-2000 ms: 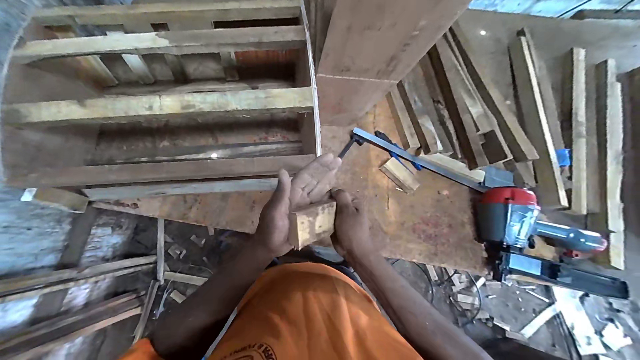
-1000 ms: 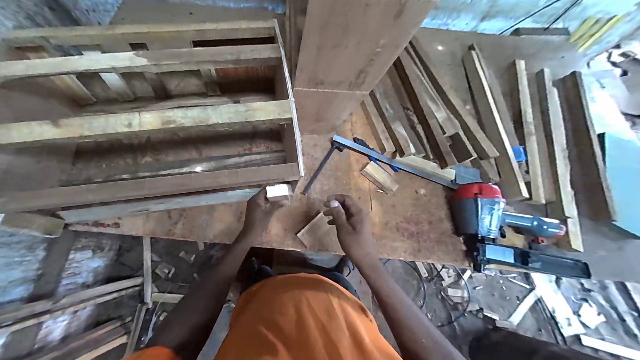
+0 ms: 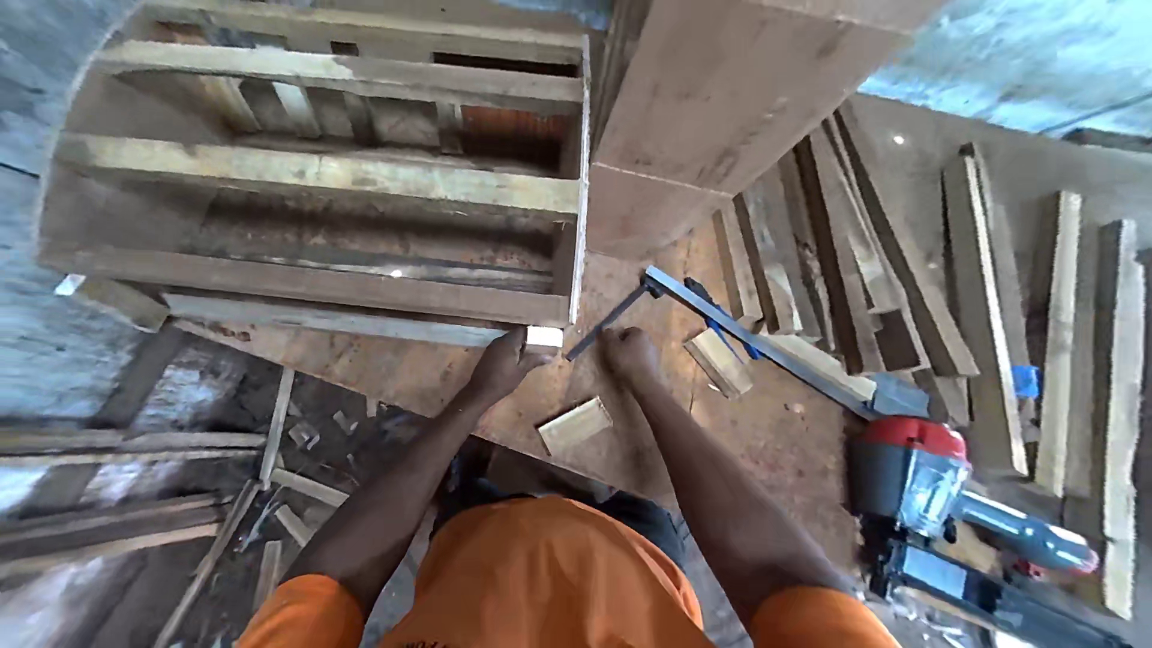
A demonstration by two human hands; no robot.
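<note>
My left hand (image 3: 500, 367) grips a small wooden block (image 3: 544, 338) at the near right corner of a slatted wooden frame (image 3: 315, 286). Close to the lower end of the thin blade of a metal square (image 3: 756, 340), my right hand (image 3: 630, 354) rests on the workbench with curled fingers; whether it holds the blade is not clear. One loose wood block (image 3: 576, 426) lies on the bench between my forearms. Another cut block (image 3: 718, 363) lies right of my right hand, beside blue-handled pliers (image 3: 720, 319).
A red and grey pneumatic nail gun (image 3: 909, 477) lies at the right. Wooden strips (image 3: 985, 315) spread over the right side. A tall plywood panel (image 3: 720, 99) stands behind the bench. Offcuts (image 3: 306, 486) litter the floor at lower left.
The wood block held between both hands two seconds ago now lies on the bench. My left hand has moved to the frame's corner, my right hand toward the square's blade.
</note>
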